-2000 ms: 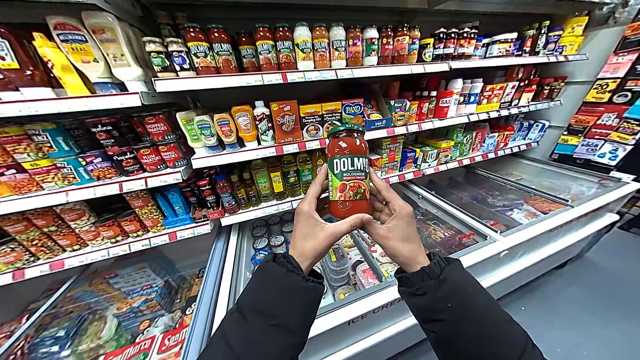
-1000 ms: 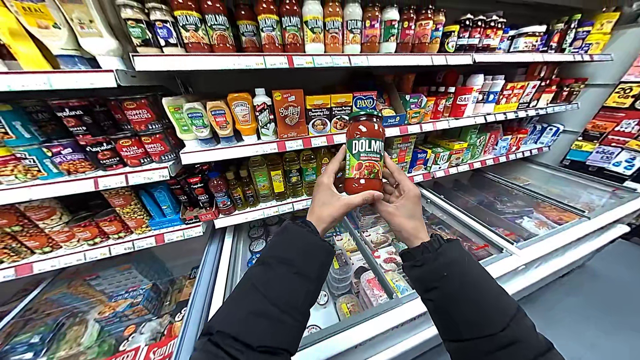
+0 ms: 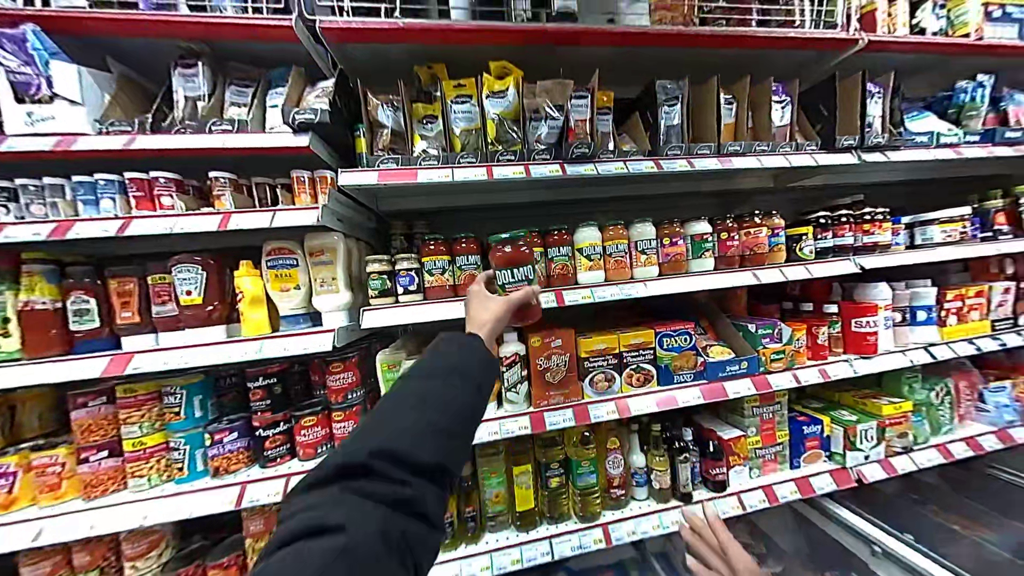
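Note:
A glass jar of red Dolmio pasta sauce (image 3: 512, 260) with a green lid is held upright in my left hand (image 3: 496, 308), fingers and thumb around its lower part. The jar is in front of the sauce shelf, overlapping the row of Dolmio jars behind it; whether it touches the shelf I cannot tell. Red sauce jars (image 3: 437, 268) stand to its left, and a white sauce jar (image 3: 590, 254) is among those to its right. My right hand (image 3: 714, 542) holds nothing at the bottom edge of the view, fingers extended, partly cut off by the frame.
Under the jar shelf's edge (image 3: 680, 286) stand a stuffing mix box (image 3: 554, 368) and other packets. Oil bottles (image 3: 552, 476) line a lower shelf. Squeezy sauce bottles (image 3: 290, 280) fill the left bay, above tins (image 3: 272, 440). A freezer cabinet (image 3: 944, 508) lies at lower right.
The jar was held in both hands over the freezer; now only my left hand has it, up at the sauce shelf. My right hand has let go and is lower right. The view has tilted up.

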